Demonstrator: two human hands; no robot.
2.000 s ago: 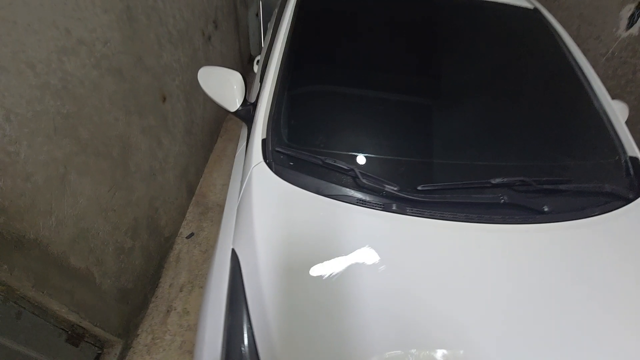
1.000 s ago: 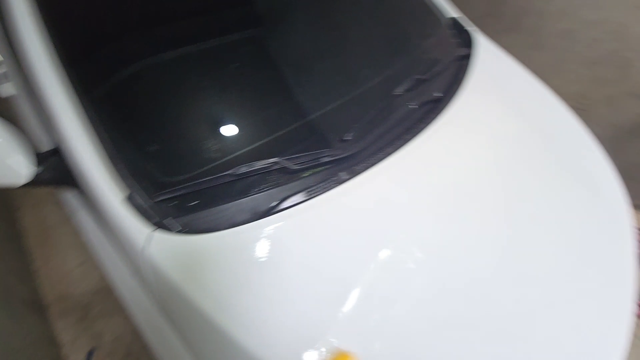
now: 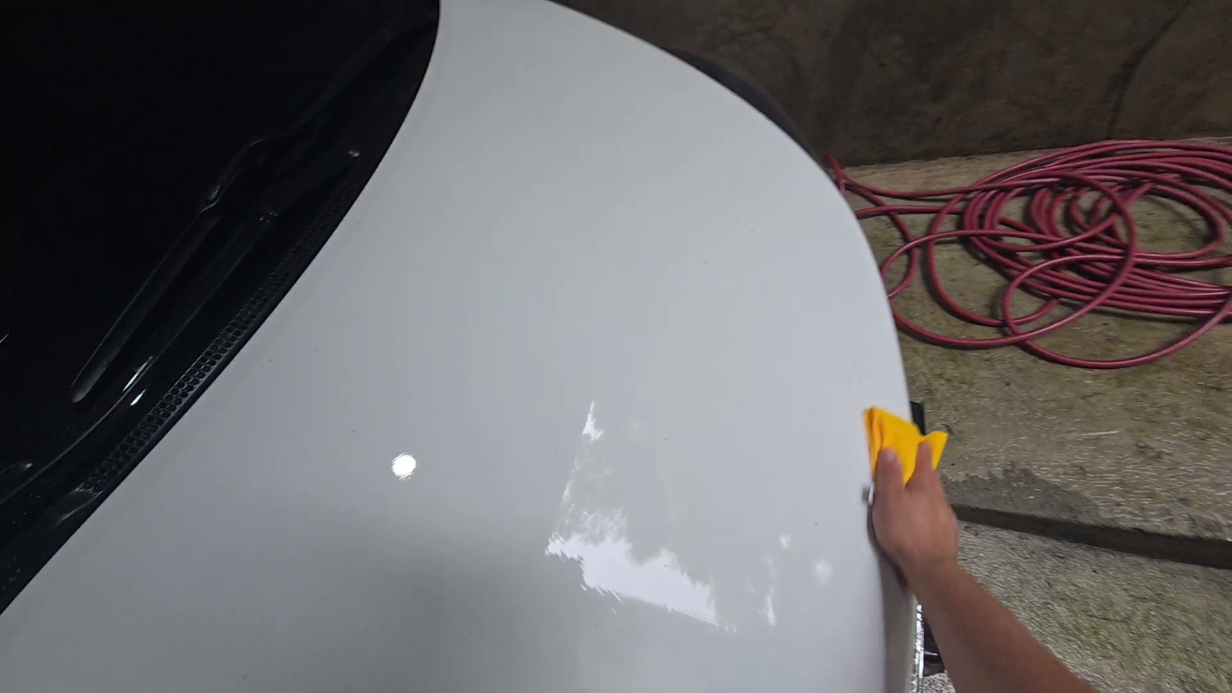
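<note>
A yellow cloth (image 3: 895, 445) is held in my right hand (image 3: 914, 525) at the front edge of the white car hood (image 3: 616, 269). The fingers press the cloth against the rounded edge of the hood. Light reflections show on the glossy paint to the left of the hand. The dark windshield (image 3: 115, 115) with its black wiper (image 3: 154, 289) lies at the left side of the view. My left hand is not in view.
A coiled red hose (image 3: 1049, 250) lies on the rough concrete floor (image 3: 1078, 414) beyond the hood's front. Behind it rises a concrete wall (image 3: 943, 77). A dark groove or step edge (image 3: 1097, 537) crosses the floor at the right.
My right hand with the yellow cloth has come into view at the hood's front edge; one second ago only a bit of yellow showed at the bottom. The view has swung toward the hood's front.
</note>
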